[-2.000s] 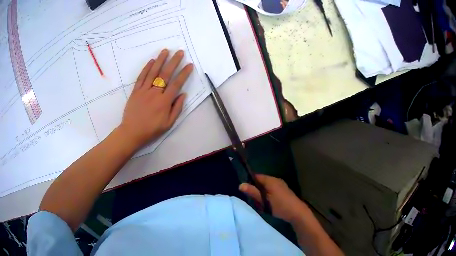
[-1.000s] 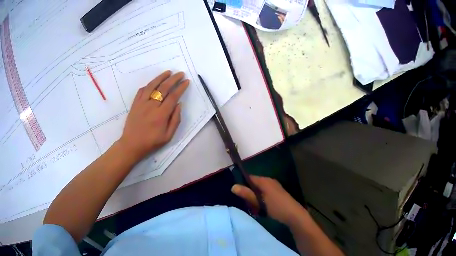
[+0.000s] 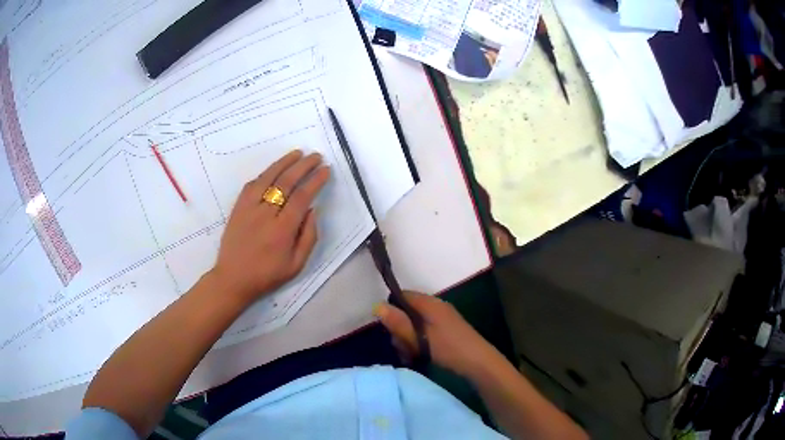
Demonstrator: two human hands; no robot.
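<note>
The white paper pattern [image 3: 95,112] with thin black lines lies on the white table [image 3: 443,206]. My left hand [image 3: 267,228], with a gold ring, lies flat on the paper with nothing in it. My right hand [image 3: 430,331] holds the long black shears [image 3: 380,258] by the handles, beyond the table's front edge. One blade lies over the paper and the other is mostly hidden at the cut edge. A dark edge, perhaps fabric, shows along the paper's right side.
A black bar weight [image 3: 185,41], a red stick [image 3: 169,172] and a pink ruler strip [image 3: 34,189] lie on the paper. Beyond are a printed sheet [image 3: 516,30], a pointed dark tool [image 3: 555,64] and white pieces [image 3: 602,86]. A grey box [image 3: 602,301] stands at the right.
The shears and my right hand have moved leftward and farther up along the paper. The table and paper have shifted down in view, and more of the weight and printed sheet shows.
</note>
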